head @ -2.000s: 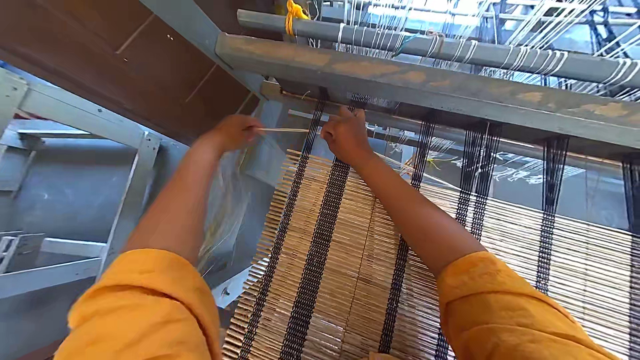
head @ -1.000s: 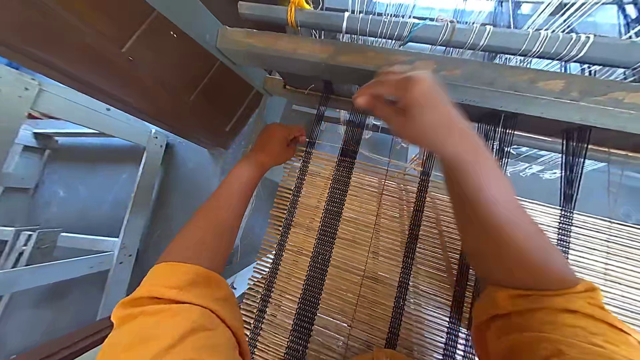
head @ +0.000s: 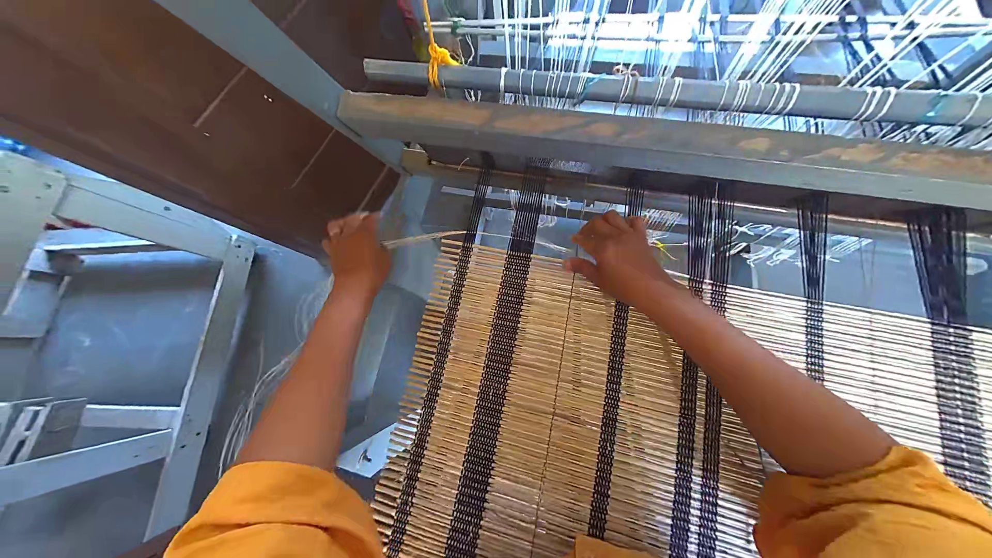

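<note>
A mat of pale reed-like sticks [head: 527, 372] bound by bands of black warp threads [head: 496, 387] lies stretched on the loom. Beyond its left edge, my left hand [head: 358, 252] is closed on a thin pale strand [head: 426, 238] that runs right, across the dark threads above the last woven row. My right hand [head: 620, 252] is over the warp at the mat's upper edge, fingers bent and palm down; whether it pinches the strand cannot be told. The batten beam [head: 620, 136] of the loom crosses above both hands.
A grey roller bar [head: 659, 91] with white cords and a yellow rope knot [head: 440, 58] lies behind the beam. A brown wooden panel [head: 178, 116] slants at upper left. Grey frame posts [head: 205, 364] stand at left, with loose pale fibres [head: 260, 395] hanging beside my left forearm.
My right hand has come down from near the beam to the mat's upper edge. My left hand has moved left, away from the mat's corner.
</note>
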